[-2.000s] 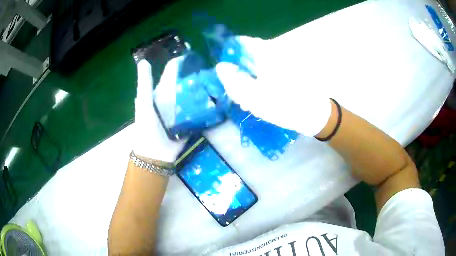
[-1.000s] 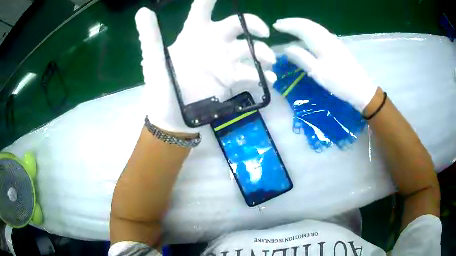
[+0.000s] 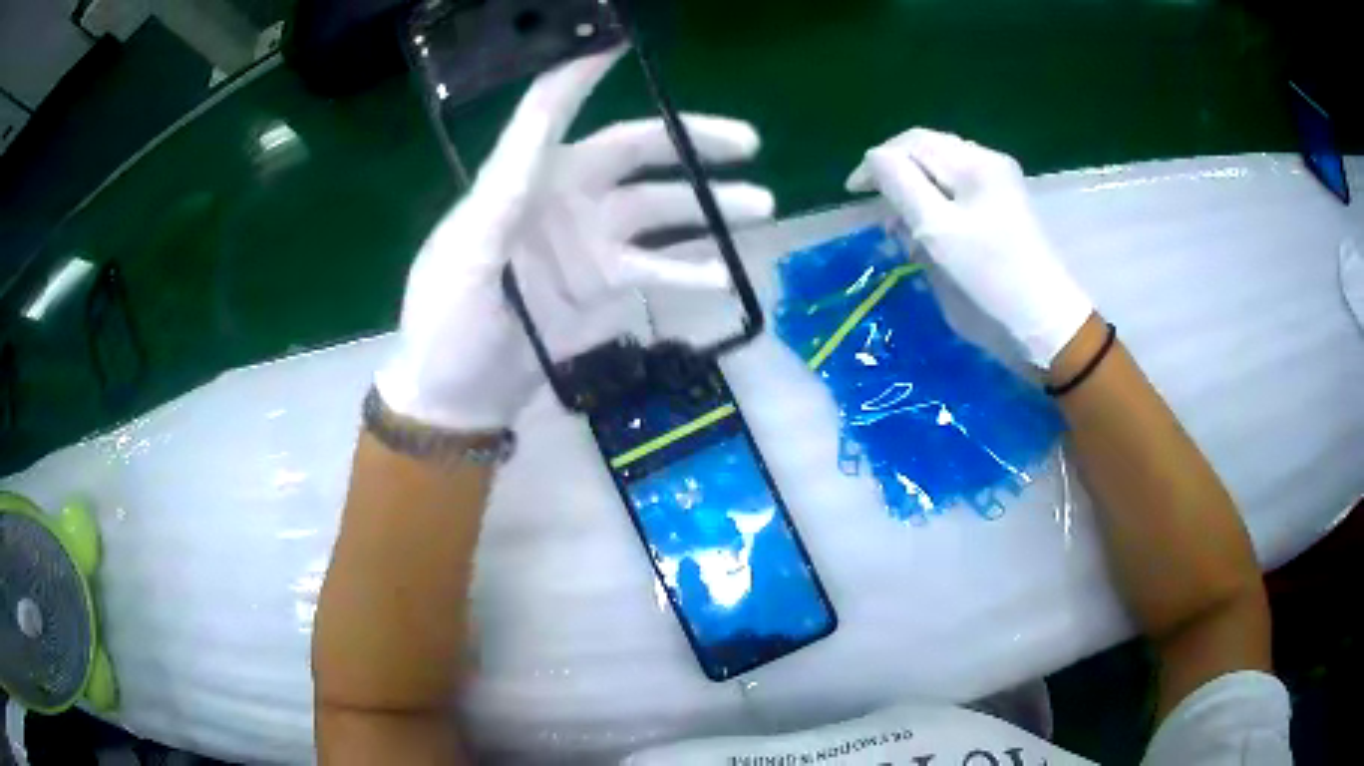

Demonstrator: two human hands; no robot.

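My white-gloved left hand (image 3: 561, 225) holds a black phone middle frame (image 3: 703, 195) tilted above the bench. The thumb lies over the frame and the fingers show through its open window. A frame with blue film applied (image 3: 726, 524) lies flat on the bench below it, its top end partly covered by the held frame. My white-gloved right hand (image 3: 980, 232) is at the upper right edge of a pile of blue film sheets (image 3: 942, 389), fingers bent and fingertips close together. Whether it grips a film is not clear.
The white plastic-wrapped bench (image 3: 225, 494) borders a green conveyor belt (image 3: 314, 195), where a dark frame (image 3: 112, 337) lies at left. A lime-green fan (image 3: 38, 599) stands at the left end. A blue piece (image 3: 1321, 138) and a white item (image 3: 1352, 277) are at the right end.
My left hand has turned the held frame, its lower end now further down and left. My right hand has drawn in its fingers near the pile. The view has shifted.
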